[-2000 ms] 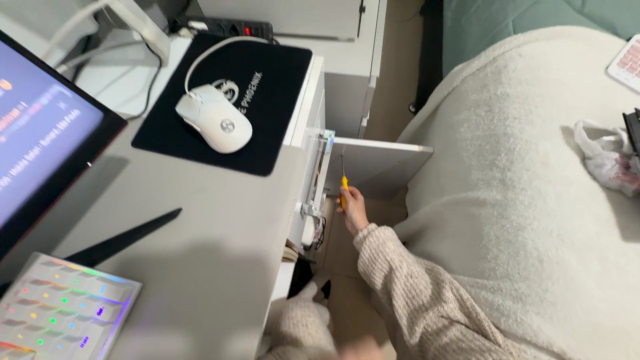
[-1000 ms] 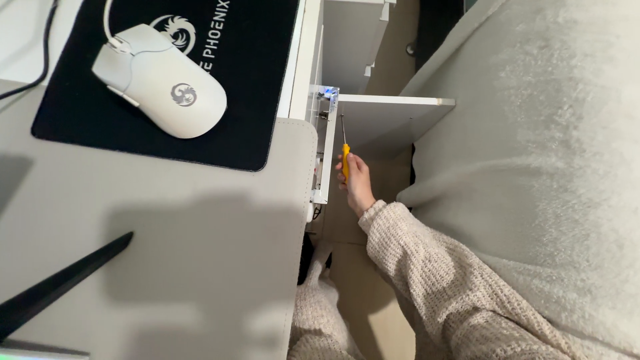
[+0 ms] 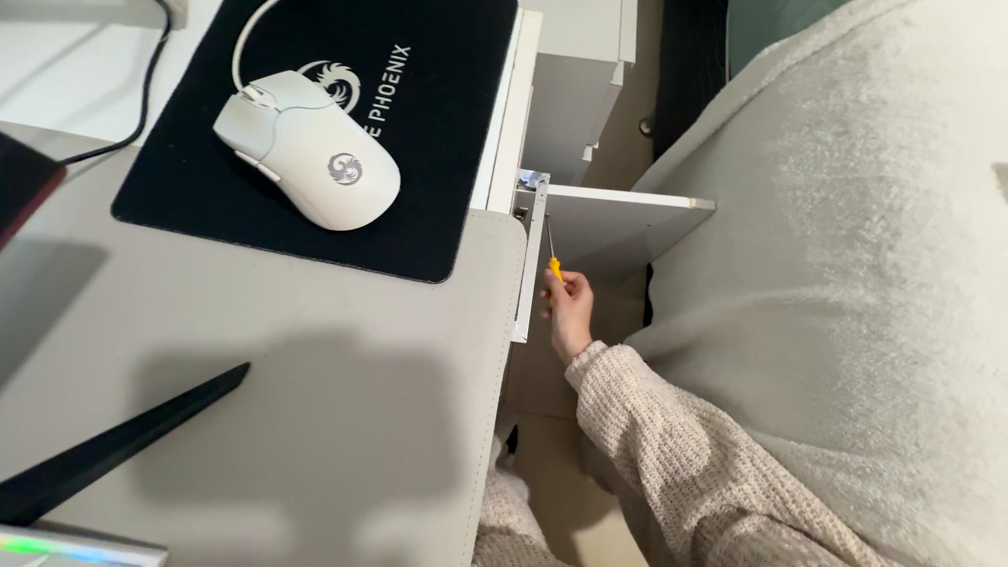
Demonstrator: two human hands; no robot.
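Note:
My right hand [image 3: 571,311] grips the yellow handle of a screwdriver [image 3: 555,268]. Its thin metal shaft points up the view, and its tip lies close to a white panel [image 3: 614,228] that sticks out from the desk's side. Left of the tip runs a narrow white frame edge [image 3: 533,272], with metal hardware [image 3: 533,181] at its top end. Whether the tip touches anything cannot be told. Of my left arm only a knit sleeve [image 3: 512,512] shows, low beside the desk edge; the left hand is out of sight.
A white wired mouse [image 3: 315,150] rests on a black mouse pad [image 3: 181,189] on the grey desk mat [image 3: 315,315]. A black stand leg [image 3: 134,441] and part of a lit keyboard [image 3: 79,545] are at lower left. A bed with a pale blanket [image 3: 866,276] borders the right; white drawers [image 3: 579,94] stand beyond.
The view has moved closer to the desk edge. My right hand keeps hold of the screwdriver beside the white panel throughout.

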